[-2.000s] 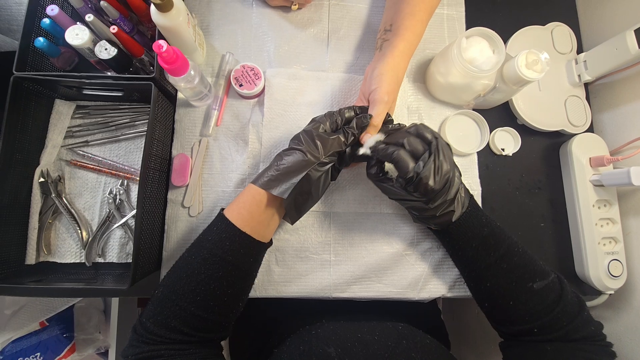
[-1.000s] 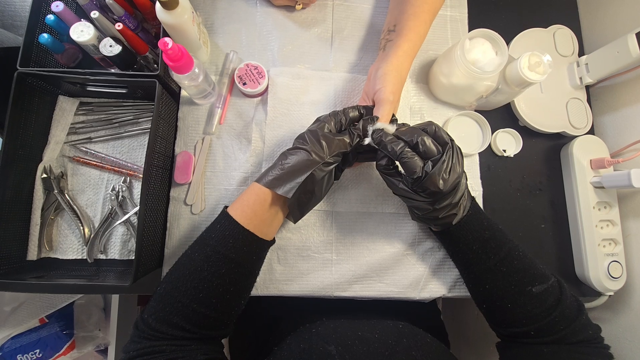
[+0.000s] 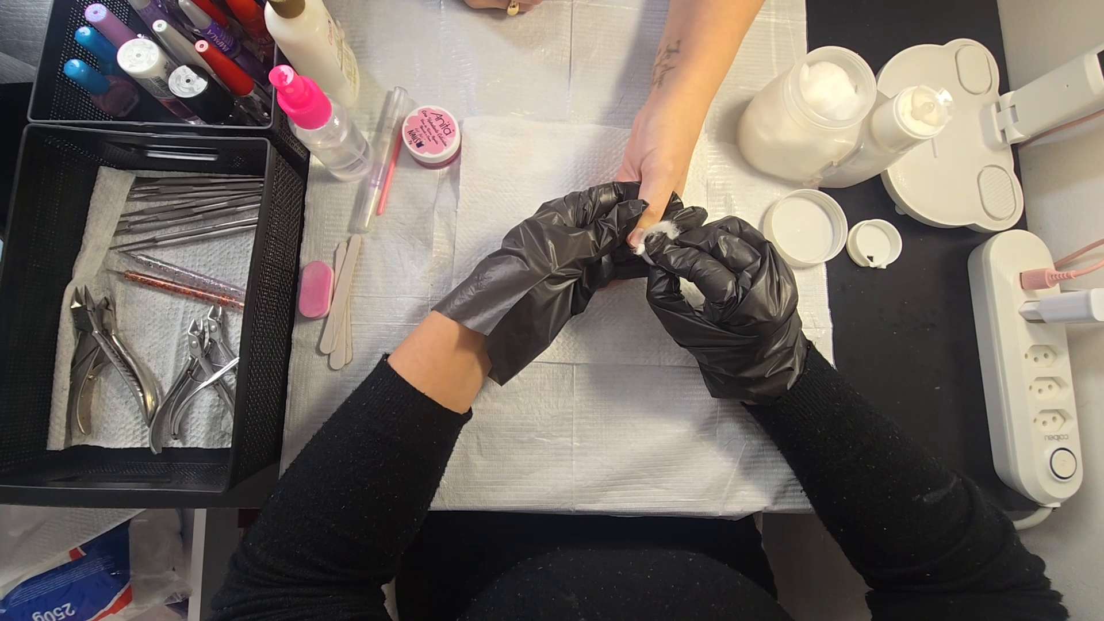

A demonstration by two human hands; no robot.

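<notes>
Black disposable gloves cover both of my hands. My left hand (image 3: 561,259) holds another person's hand (image 3: 660,168), which reaches in from the top with its thumb pointing down towards me. Between the fingertips of my right hand (image 3: 729,297) is a small tuft of white cotton (image 3: 657,235), right at that thumb's nail. The other person's remaining fingers are mostly hidden behind my gloves. Beneath the hands lies a white paper towel (image 3: 526,319) on a larger white covering.
Left: black baskets (image 3: 259,345) with nippers (image 3: 112,362), metal tools and polish bottles; a pink-capped spray bottle (image 3: 319,125), pink-labelled jar (image 3: 431,136), wooden sticks (image 3: 341,302) and pink block (image 3: 316,290). Right: cotton jar (image 3: 798,121), pump bottle (image 3: 893,129), lids (image 3: 806,228), lamp base (image 3: 957,138), power strip (image 3: 1026,362).
Both of my hands stay around the other person's thumb. My right hand has shifted slightly, and the cotton's position and shape at the thumb have changed a little.
</notes>
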